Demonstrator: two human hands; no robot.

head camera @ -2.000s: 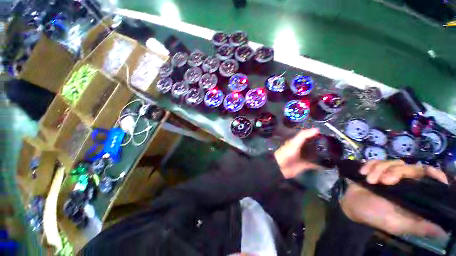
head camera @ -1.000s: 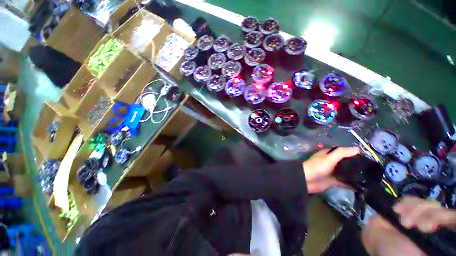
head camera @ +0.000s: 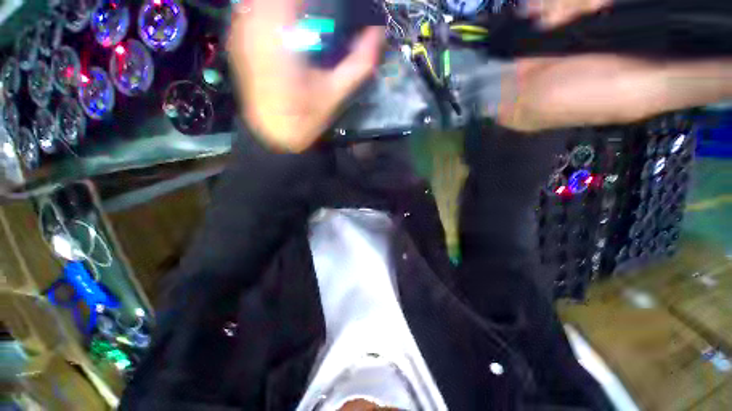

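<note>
My left hand [head camera: 277, 100], blurred at the top edge, holds a dark round lamp unit [head camera: 317, 34] with a cyan-green glow. The unit is partly cut off by the frame. My right hand [head camera: 590, 90], at the top right, is wrapped around a thick black cylinder, probably an electric screwdriver [head camera: 626, 30]. Its fingers are partly cut off by the top edge. The cylinder's left end is blurred and lies apart from the unit. Cutters with yellow and black handles [head camera: 433, 68] lie on the bench between my hands.
Lit lamp units [head camera: 131, 66] and clear-rimmed units [head camera: 42, 84] stand at upper left. An unlit unit [head camera: 188, 107] lies near the bench edge. A black pocketed parts tray [head camera: 614, 217] at right holds some glowing units. A blue tool [head camera: 80, 281] with white cable lies at lower left.
The view has swung down and right, bringing the parts tray into view. The unit in my left hand now shows a cyan-green glow and sits apart from the black cylinder.
</note>
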